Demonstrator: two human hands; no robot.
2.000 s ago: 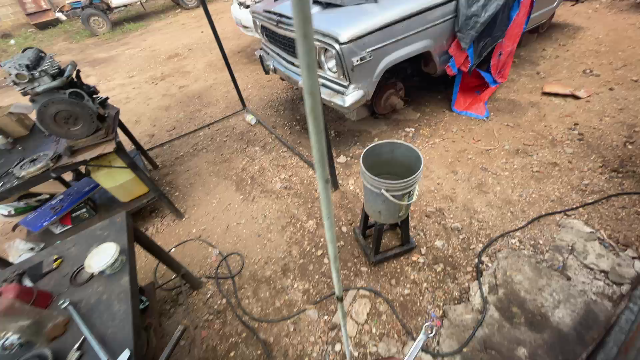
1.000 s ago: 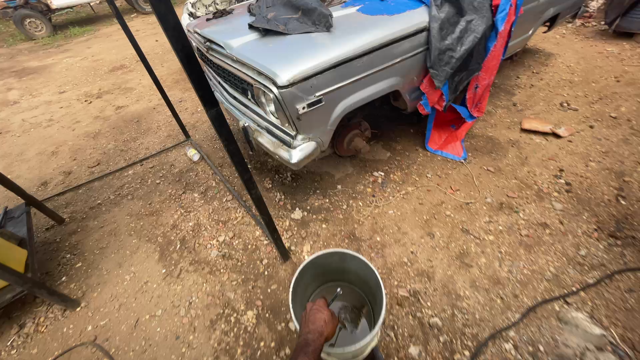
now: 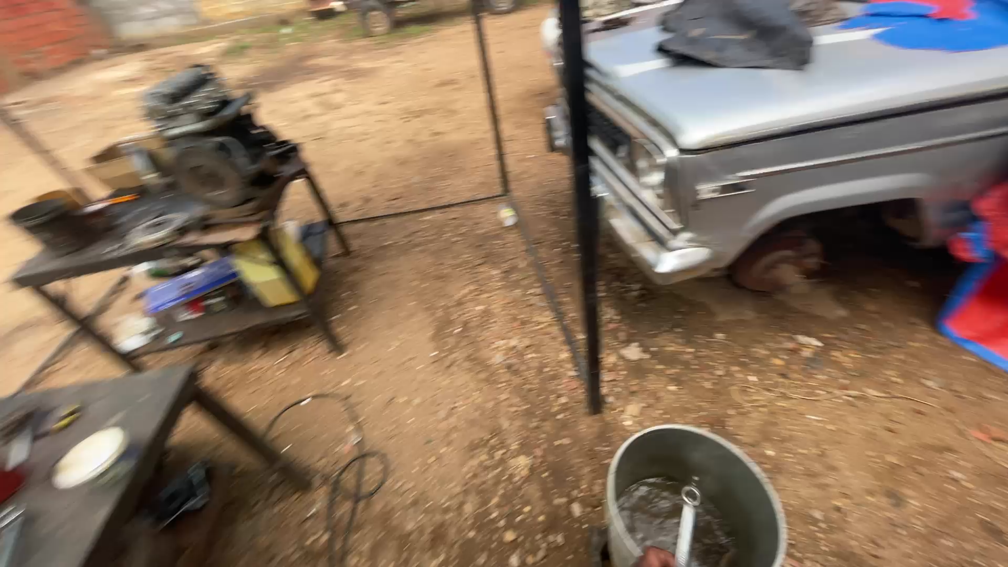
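At the lower right a grey plastic bucket (image 3: pixel 757 480) holds rippling liquid (image 3: pixel 646 504). Over it, the fingers of my right hand (image 3: pixel 655 557) grip a combination wrench (image 3: pixel 687 526), with its ring end up and inside the bucket's outline; the lower end is cut off by the frame. Only the fingertips of that hand show at the bottom edge. My left hand is out of view.
Left stand a metal workbench (image 3: pixel 150 394) with a round white lid (image 3: pixel 90 457) and tools, and a table (image 3: pixel 63 268) bearing an engine (image 3: pixel 209 142). A cable (image 3: pixel 358 472) lies on the dirt. Beyond a black post (image 3: pixel 583 236) is a silver vehicle (image 3: pixel 835 150).
My right hand was deeper in the bucket one second ago; now it is at the near rim with the wrench showing. The view has swung left, bringing the benches back.
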